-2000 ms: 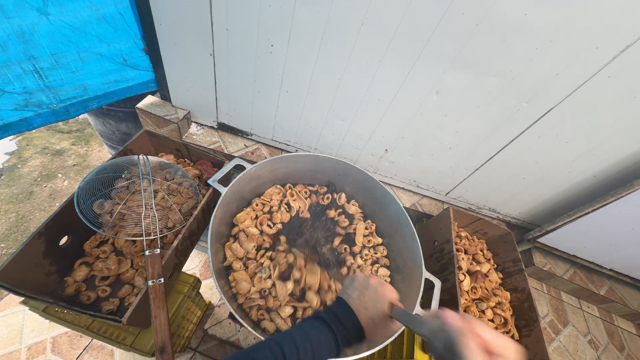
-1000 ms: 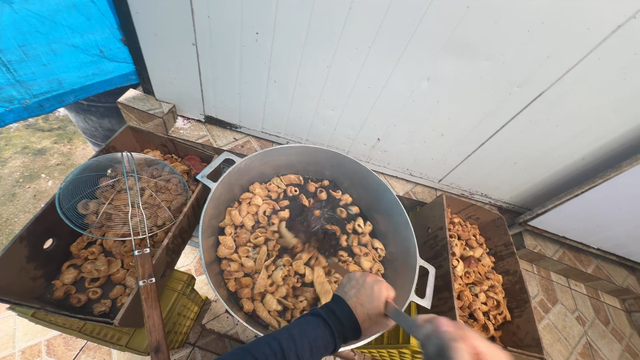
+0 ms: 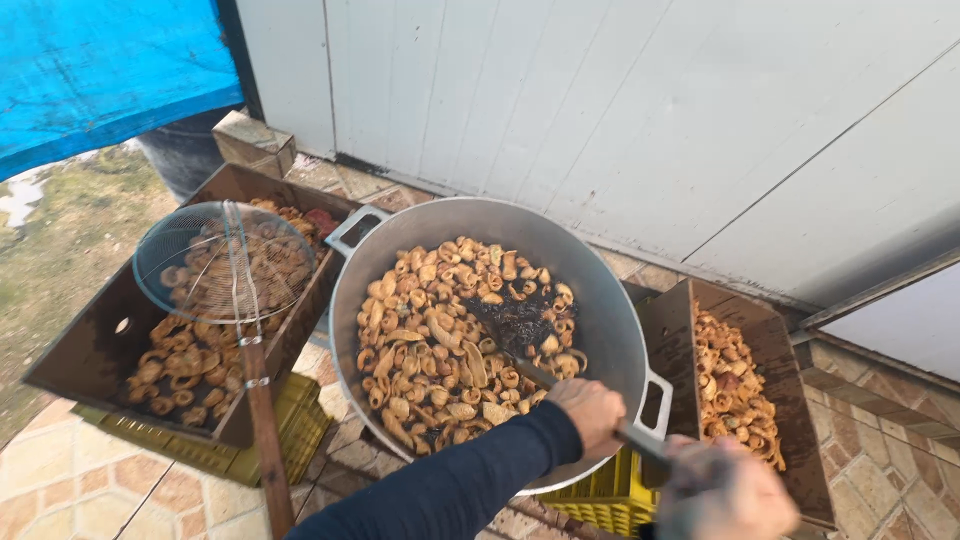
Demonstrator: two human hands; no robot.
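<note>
A large metal pot [image 3: 609, 300] holds many browned, curled pieces of food in dark liquid. My left hand [image 3: 589, 412], in a dark blue sleeve, grips the shaft of a long metal stirring tool [image 3: 641, 442] over the pot's near right rim. The tool's far end is down among the pieces and hidden by them. Beyond the rim at lower right, my right hand [image 3: 739, 491], blurred, is closed around the tool's handle end. On the left, a round wire-mesh strainer [image 3: 225, 262] with a wooden handle rests over a brown box [image 3: 82, 360] of similar pieces.
A second brown box [image 3: 799, 420] of curled pieces [image 3: 735, 382] stands right of the pot. Yellow plastic crates [image 3: 300, 427] are under the left box and near the pot's lower right. A pale panel wall [image 3: 562, 97] rises behind, with a blue tarp [image 3: 112, 67] at upper left.
The stirring tool has moved within the pot, shifting the pieces, and a patch of dark, bubbling liquid shows right of centre. Both hands have stayed on the tool.
</note>
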